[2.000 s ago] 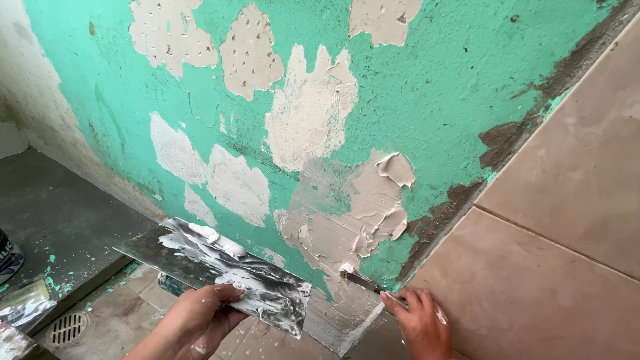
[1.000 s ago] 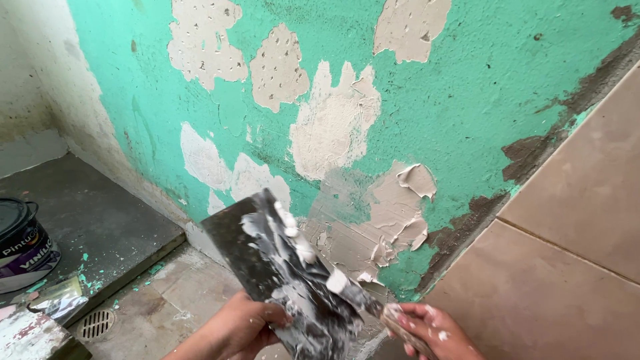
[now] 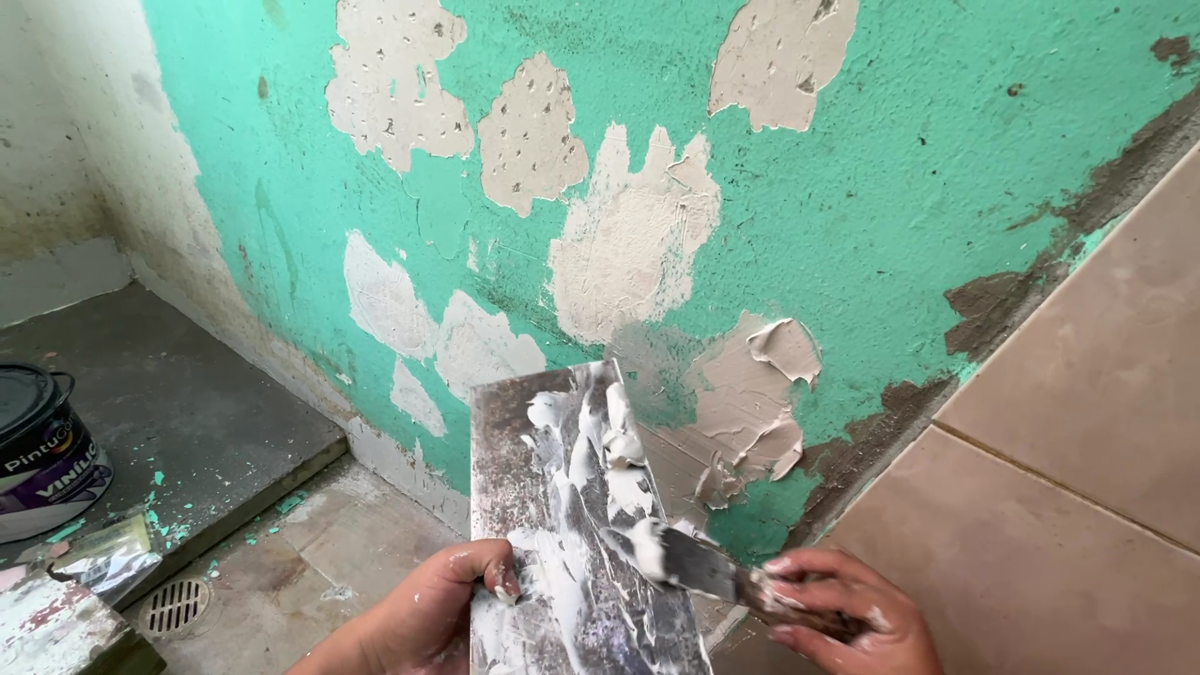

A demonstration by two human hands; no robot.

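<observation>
My left hand [image 3: 441, 600] grips the left edge of a flat metal plate [image 3: 506, 469], which is smeared with white filler paste [image 3: 562, 525]. In my right hand [image 3: 844, 605] is the handle of a putty knife [image 3: 698, 562]; its blade lies over the plate's right side and carries a lump of paste. Behind the plate rises a green painted wall [image 3: 872, 187] with several pale filled patches. The patch nearest the knife [image 3: 741, 394] has thick raised ridges of paste. The plate hides part of that patch's lower left.
Brown tiles [image 3: 1059, 422] adjoin the wall at the right. At the left, a paint bucket [image 3: 47, 459] stands on a grey raised slab [image 3: 206, 403], near a plastic packet [image 3: 112, 553]. A floor drain [image 3: 175, 607] and a paint-spattered block [image 3: 56, 623] lie at lower left.
The putty knife has left the wall, where it was two seconds ago, and is now at the plate. The plate has turned from lying crosswise to pointing up toward the wall.
</observation>
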